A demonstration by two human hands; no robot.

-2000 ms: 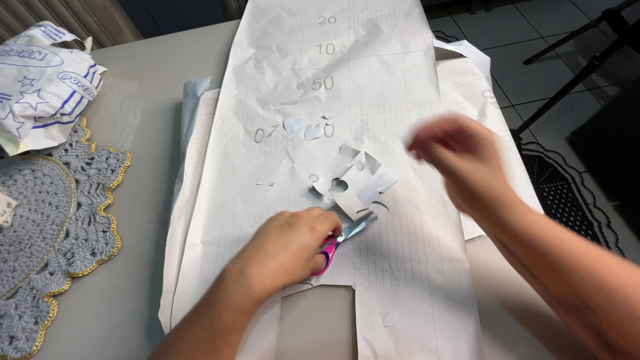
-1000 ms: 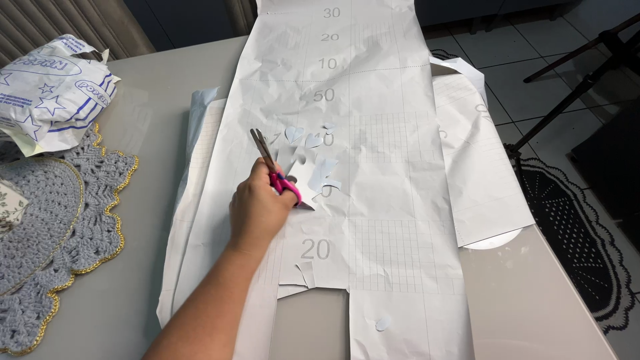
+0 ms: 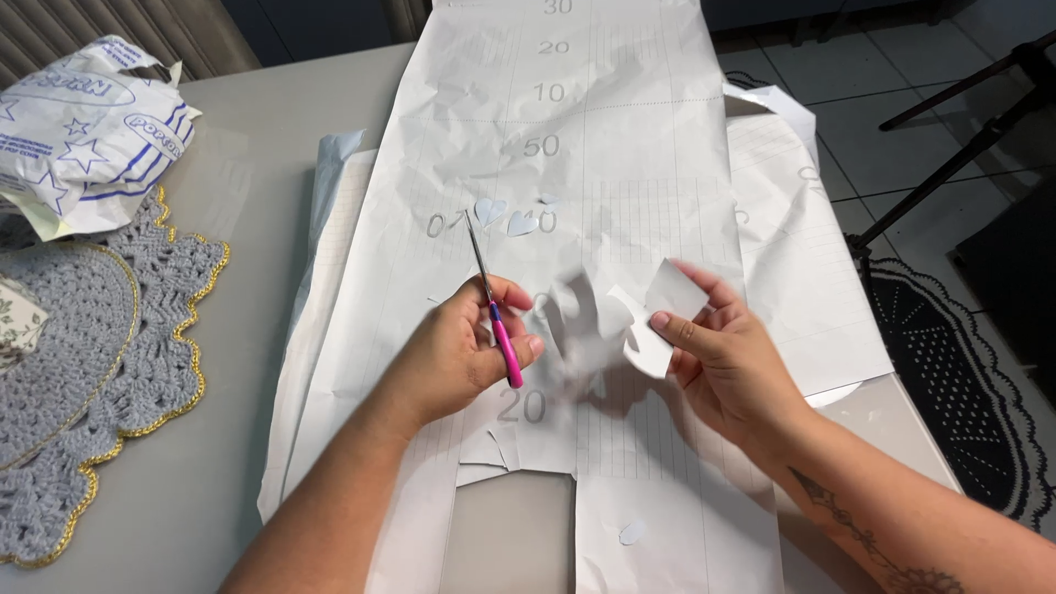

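Note:
My left hand [image 3: 470,351] holds a pair of scissors [image 3: 505,342] with pink handles, its closed blades pointing up and away. To its right, my right hand [image 3: 714,346] grips a white paper piece [image 3: 676,299] with curved cutouts between thumb and fingers; part of the paper is blurred. Beneath both hands lies a large printed paper sheet [image 3: 652,223] bearing lines and numbers. Small paper hearts [image 3: 490,211] rest on the sheet beyond my hands, and one small paper scrap [image 3: 631,533] lies nearer, on the sheet's lower part.
A crumpled popcorn bag [image 3: 91,140] sits at the left, by a grey crocheted mat [image 3: 165,330] with gold edging. More large paper [image 3: 792,214] lies under the sheet on the grey table [image 3: 247,124]. Beyond the right edge are a black stand leg [image 3: 932,181] and a black rug [image 3: 940,371].
My right hand, out of view one second ago, is back and has the cut paper off the sheet. My left hand still has the scissors, which pointed up there too.

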